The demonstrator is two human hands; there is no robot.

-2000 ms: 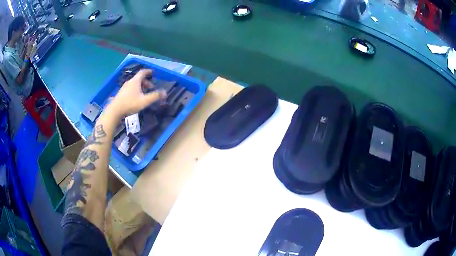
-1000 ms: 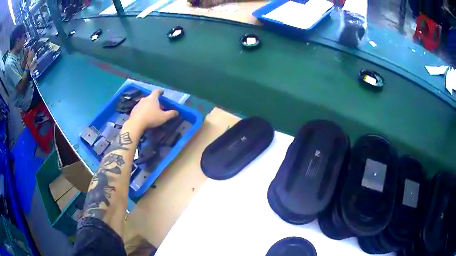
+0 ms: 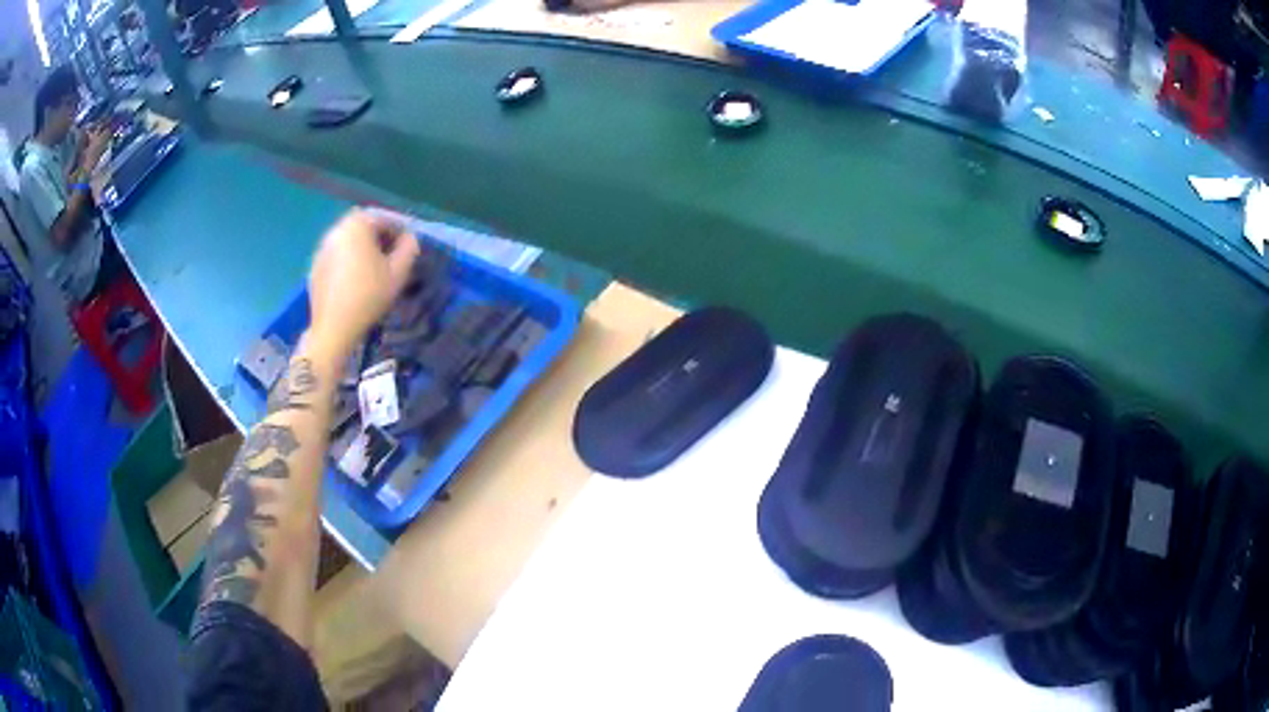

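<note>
My left hand (image 3: 362, 273) is over the far left part of the blue plate tray (image 3: 480, 434). Its fingers are curled and blurred, so I cannot tell if they hold a plate. Loose grey and dark metal plates (image 3: 480, 341) lie heaped in the tray. A single black oval base (image 3: 675, 394) lies smooth side up just right of the tray, across the cardboard and white sheet. Another dark base (image 3: 821, 679) is cut off by the bottom edge. My right hand is not in view.
Stacks of black bases (image 3: 877, 452) stand at the right, some showing a grey plate (image 3: 1048, 462). Small round black parts (image 3: 735, 111) lie on the green belt (image 3: 612, 181) behind. Cardboard (image 3: 480, 549) lies beside the tray. A person (image 3: 63, 195) sits far left.
My left hand has moved to the far left of the tray, and its spread fingers have curled. The small round parts have shifted slightly right in the picture.
</note>
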